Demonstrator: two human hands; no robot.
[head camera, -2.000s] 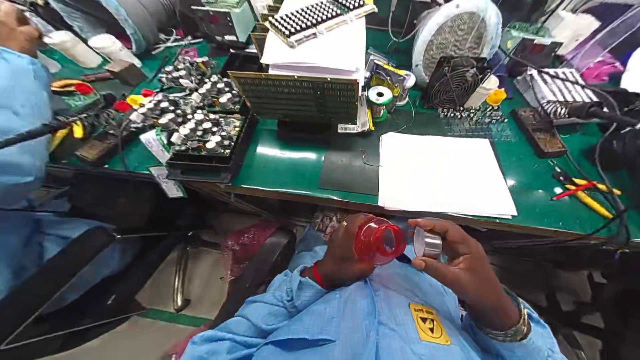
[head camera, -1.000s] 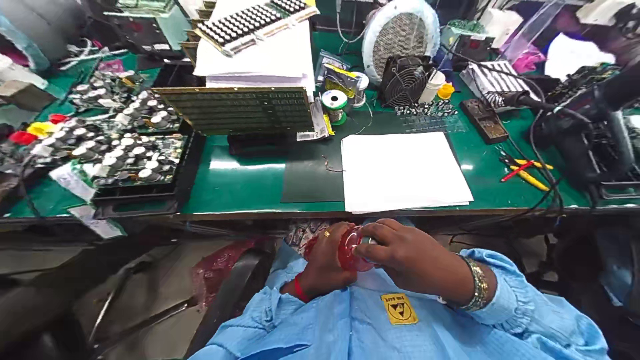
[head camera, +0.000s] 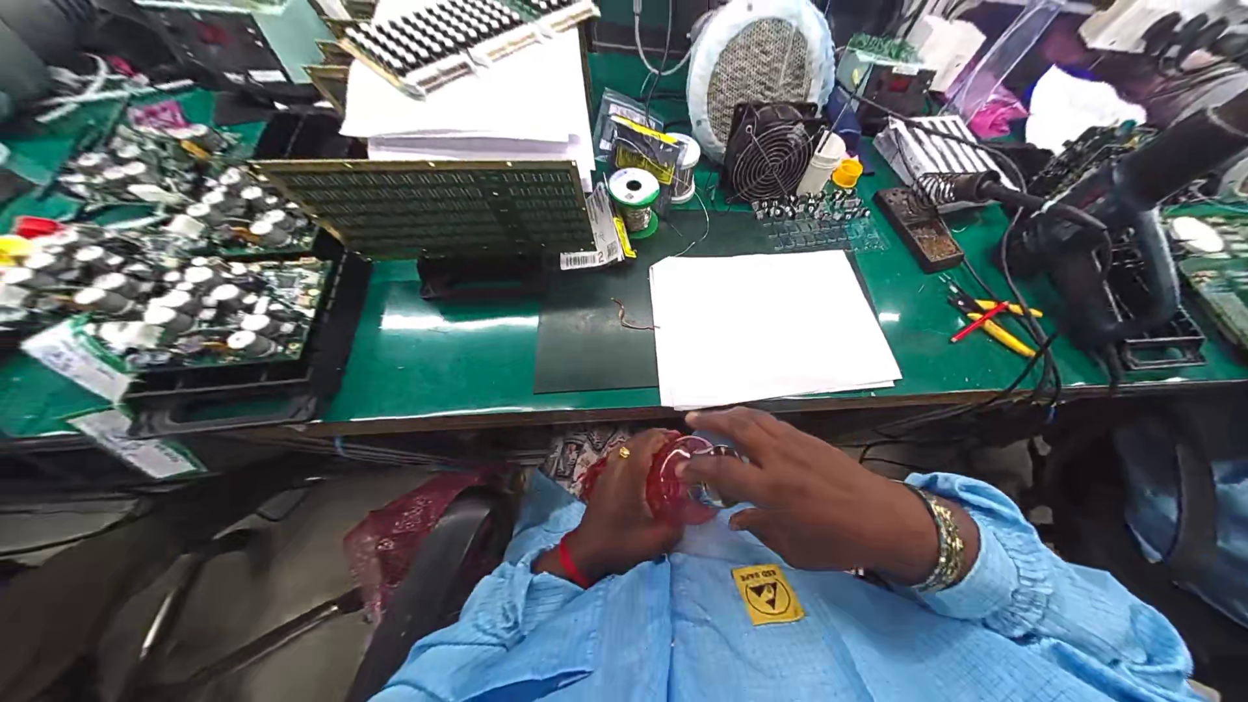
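My left hand (head camera: 629, 502), with a ring and a red wrist thread, is closed around a translucent red container (head camera: 680, 480) held low in front of the bench edge. Above my lap, my right hand (head camera: 795, 487) reaches over from the right, its fingertips at a round metal cap (head camera: 719, 476) beside the container's mouth. The cap is partly hidden and blurred, so its exact fit on the mouth cannot be told. A stack of white paper (head camera: 775, 327) lies on the bench just beyond both hands.
On the green bench stand a tray of populated circuit boards (head camera: 210, 292), an upright board (head camera: 439, 210), a solder spool (head camera: 634, 195) and a black fan (head camera: 775, 156). A soldering iron (head camera: 965, 187) and yellow-handled pliers (head camera: 999, 327) lie right. A black chair armrest (head camera: 468, 556) is at left.
Two seconds ago my hands were apart, the container's mouth showing and the metal cap in my right hand. My right hand has since moved left to the container. The view has shifted.
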